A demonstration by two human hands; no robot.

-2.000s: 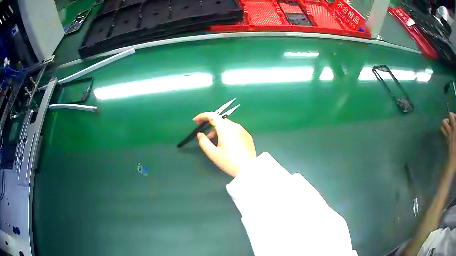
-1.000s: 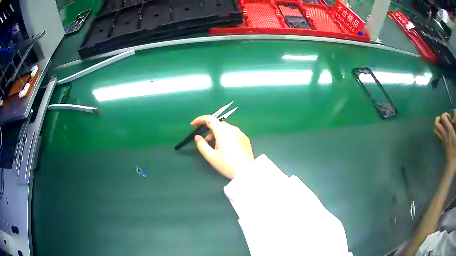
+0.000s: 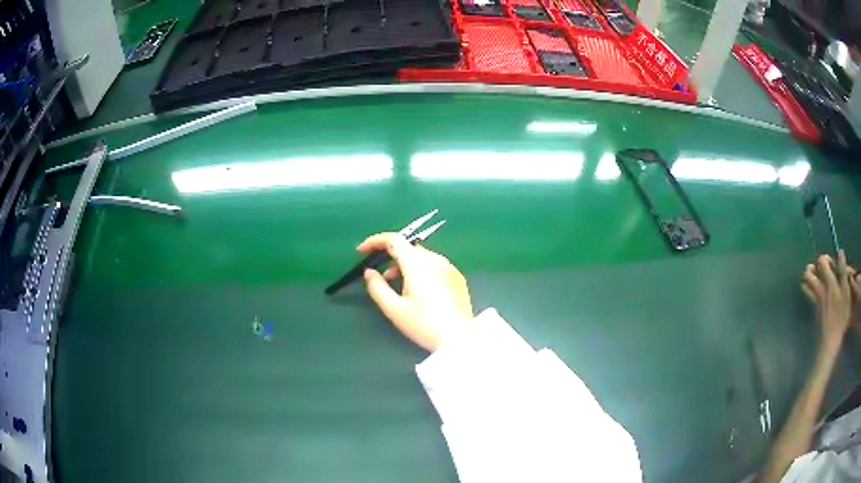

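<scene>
My right hand [image 3: 420,288], in a white sleeve, holds black-handled tweezers [image 3: 373,261] above the green mat [image 3: 312,396], left of the middle of the view. Their two pale tips are spread apart and point up and right, with nothing between them. A black phone middle frame [image 3: 663,199] lies on the mat to the right of my hand, aslant, with the mat showing through its window. My left hand is not in view.
Black trays [image 3: 312,47] and a red tray [image 3: 505,78] stand beyond the mat's far edge. A machine's metal rail [image 3: 71,241] and pale strips [image 3: 137,203] are at left. A blue scrap [image 3: 265,330] lies on the mat. Another person's hands [image 3: 831,288] are at right.
The phone frame has moved left across the mat, closer to my right hand. The machine parts at left have shifted. The other person's hands have moved further into view. My right hand keeps the tweezers.
</scene>
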